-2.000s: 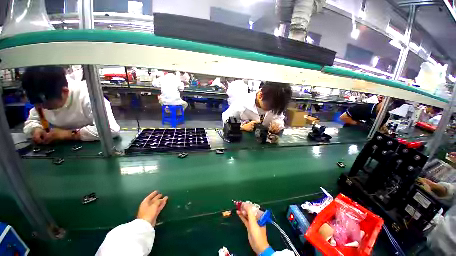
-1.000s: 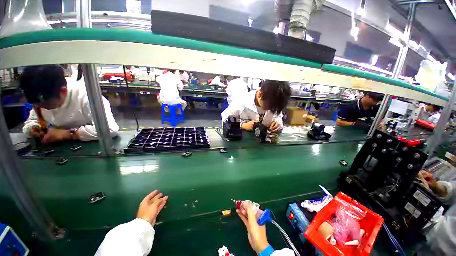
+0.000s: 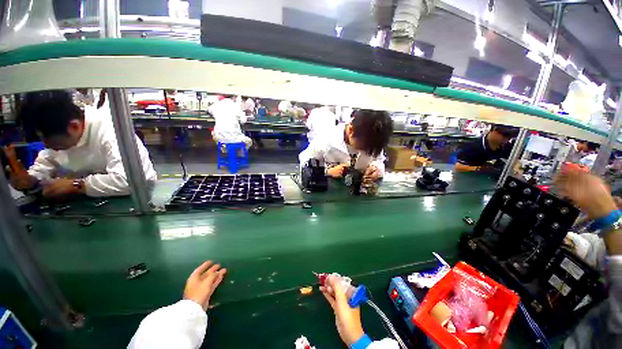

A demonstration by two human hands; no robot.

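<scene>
My right hand (image 3: 343, 315) holds the glue syringe (image 3: 340, 285), a clear barrel with red fluid and a blue cap, its thin tip pointing left over the belt edge. A thin hose runs from the cap down to the right. My left hand (image 3: 204, 283) rests empty at the belt edge, fingers apart. A small tan block (image 3: 305, 290) lies left of the syringe. A dark watch-like unit (image 3: 137, 270) lies on the green conveyor belt (image 3: 327, 235), left of my left hand. A crumpled white tissue with red stains (image 3: 303, 342) shows at the bottom edge.
A red parts bin (image 3: 502, 324) with a pink bag stands at right beside a blue controller (image 3: 404, 300). Black fixtures (image 3: 520, 218) stand far right, with another person's hand (image 3: 583, 187) above them. A black gridded tray (image 3: 228, 189) and workers are across the belt.
The dark units on the belt have shifted slightly right. Another person's hand at far right has risen above the black fixtures. My hands and the syringe have hardly moved.
</scene>
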